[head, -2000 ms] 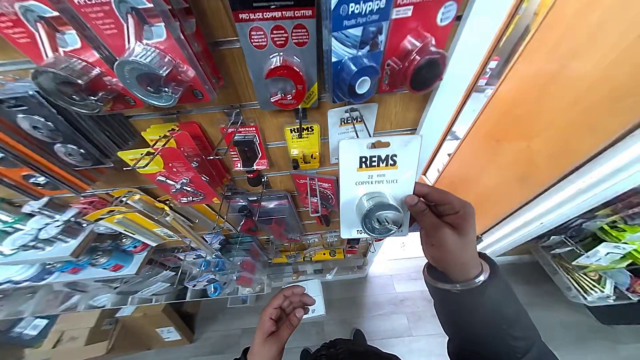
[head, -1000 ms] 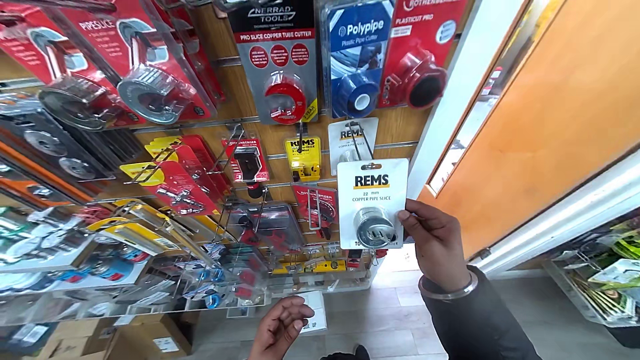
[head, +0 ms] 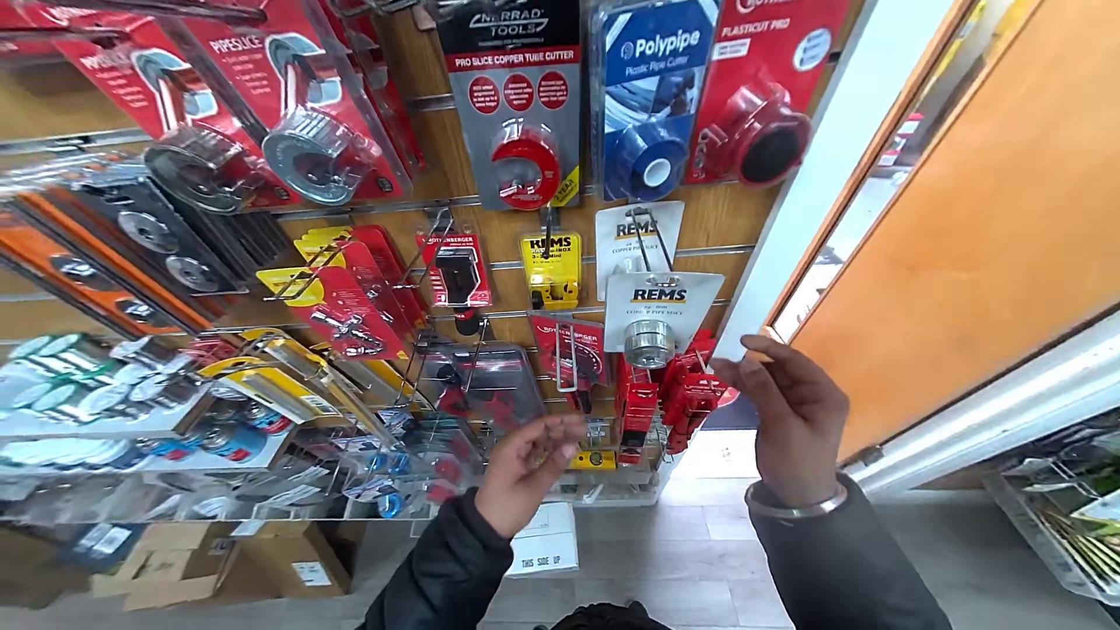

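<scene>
A REMS copper pipe slice on a white card (head: 662, 313) hangs at the front of a wire display hook, tilted a little. Behind it on the same hook is another white REMS card (head: 615, 234). My right hand (head: 792, 411) is just to the right of the front card, apart from it, fingers loosely parted and holding nothing. Lower left of the card, my left hand (head: 528, 468) is raised with curled, parted fingers and nothing in it. Left of the two white cards hangs a yellow REMS mini cutter pack (head: 551, 269). A red Rothenberger pack (head: 569, 352) hangs below the yellow one.
Packed tube cutters (head: 528, 171) hang along the top of the slatted wall. Shelves with metal fittings (head: 70, 376) stand at left, above cardboard boxes (head: 293, 560). A white box (head: 544, 541) is on the floor. An orange wooden door (head: 989, 219) stands at right, beside a crate (head: 1050, 534).
The REMS card that my right hand held in both earlier frames now hangs on the hook, let go. My left hand has risen towards the display.
</scene>
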